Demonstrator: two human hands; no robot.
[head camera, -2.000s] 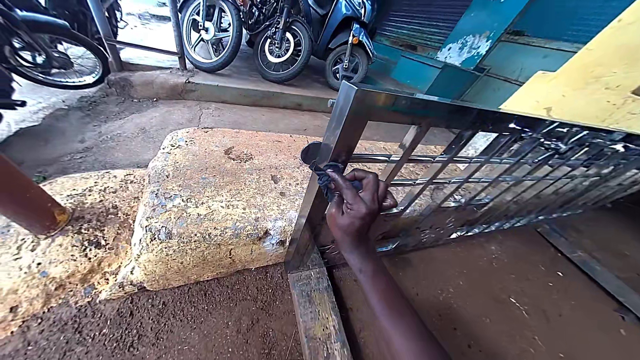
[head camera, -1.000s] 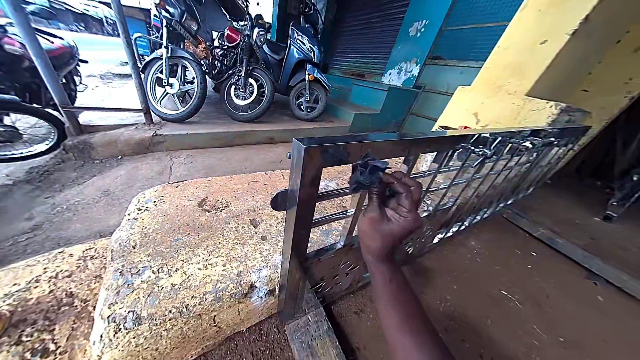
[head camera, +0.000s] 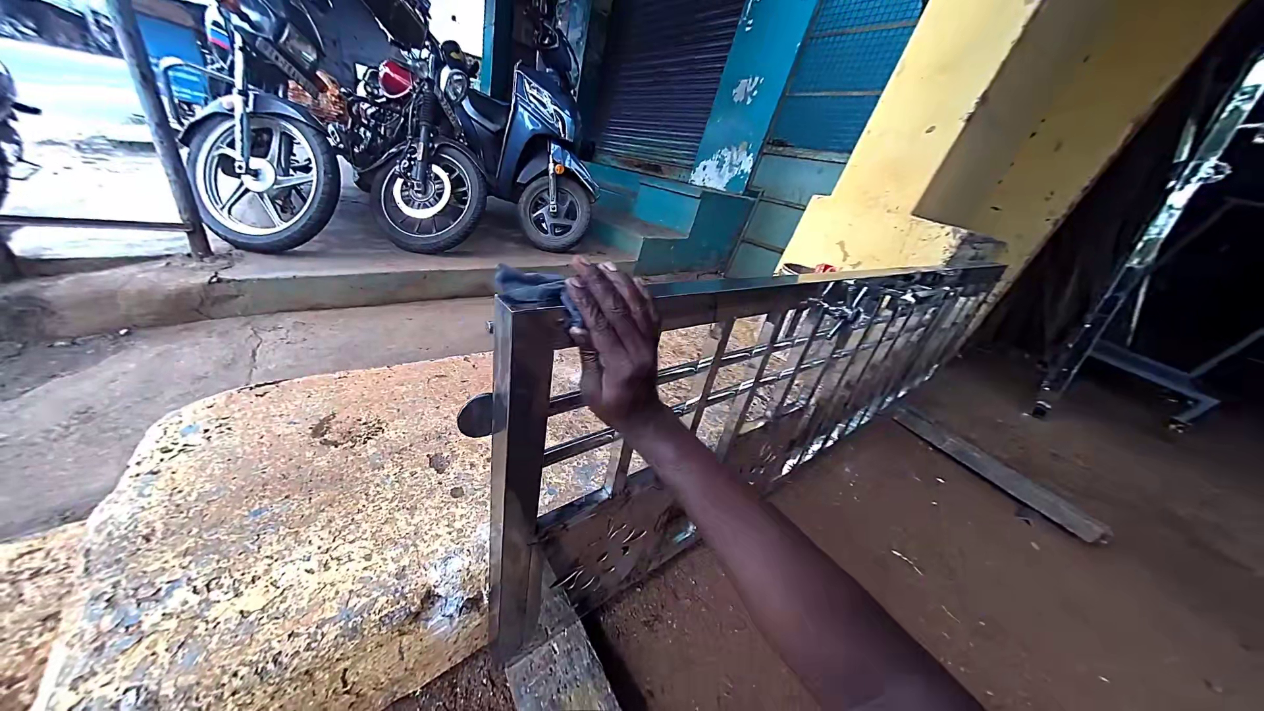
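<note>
A dark cloth (head camera: 533, 287) lies bunched over the near top corner of a shiny metal gate (head camera: 523, 395), which stands on its edge. My right hand (head camera: 620, 341) holds the cloth against the top rail, fingers bent over it and the back of the hand toward me. The gate has horizontal and upright bars and a cut-out patterned panel low down. A dark round disc (head camera: 476, 415) sticks out from the left side of its near post. A piece of wood (head camera: 561, 664) lies under the gate's near end. My left hand is out of view.
A paint-flecked concrete block (head camera: 296, 494) borders the gate on the left. A flat bar (head camera: 1002, 474) lies on the dirt floor to the right, near a ladder-like metal frame (head camera: 1116, 296). Motorcycles (head camera: 262, 178) and a scooter (head camera: 533, 128) stand behind. A yellow wall (head camera: 889, 197) rises at the far end.
My right hand has moved with the cloth from the side of the gate's near end up to its top corner. The view has tilted up.
</note>
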